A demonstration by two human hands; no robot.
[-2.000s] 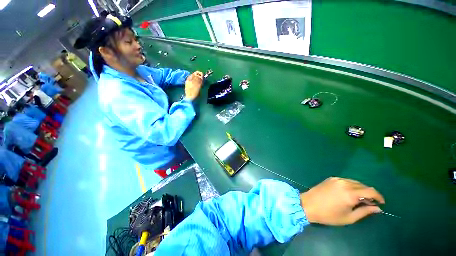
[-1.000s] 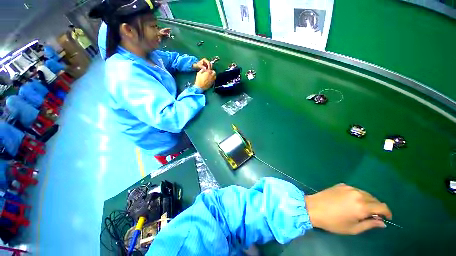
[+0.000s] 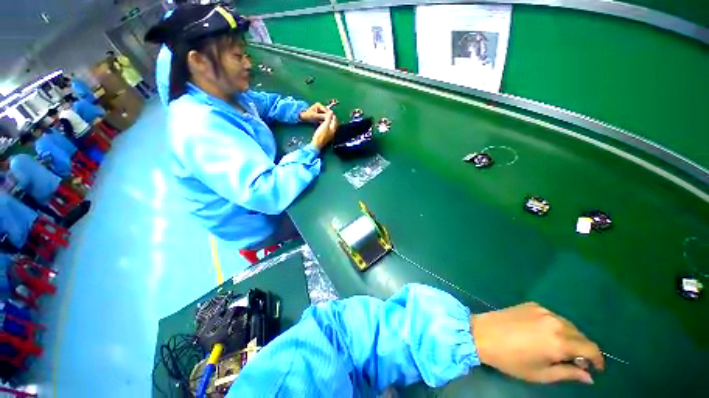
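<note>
My left hand (image 3: 536,342) is at the lower right on the green mat, fingers curled and pinching the thin solder wire (image 3: 443,277). The wire runs from the solder reel (image 3: 361,235), a silver spool in a yellow-edged frame, to my hand, and its free end sticks out past my fingertips to the right. A small shiny bit shows between thumb and fingers; I cannot tell what it is. My right hand is not in view.
Small round assemblies (image 3: 536,205) lie spaced along the far strip. A person in a blue smock (image 3: 225,163) works at the left beside a black bin (image 3: 354,137) and a clear plastic bag (image 3: 365,171). Tangled black cables and tools (image 3: 233,326) lie at the lower left.
The view has shifted a little. My left hand sits slightly lower in the picture, still on the wire. The neighbour's hands have moved slightly near the black bin.
</note>
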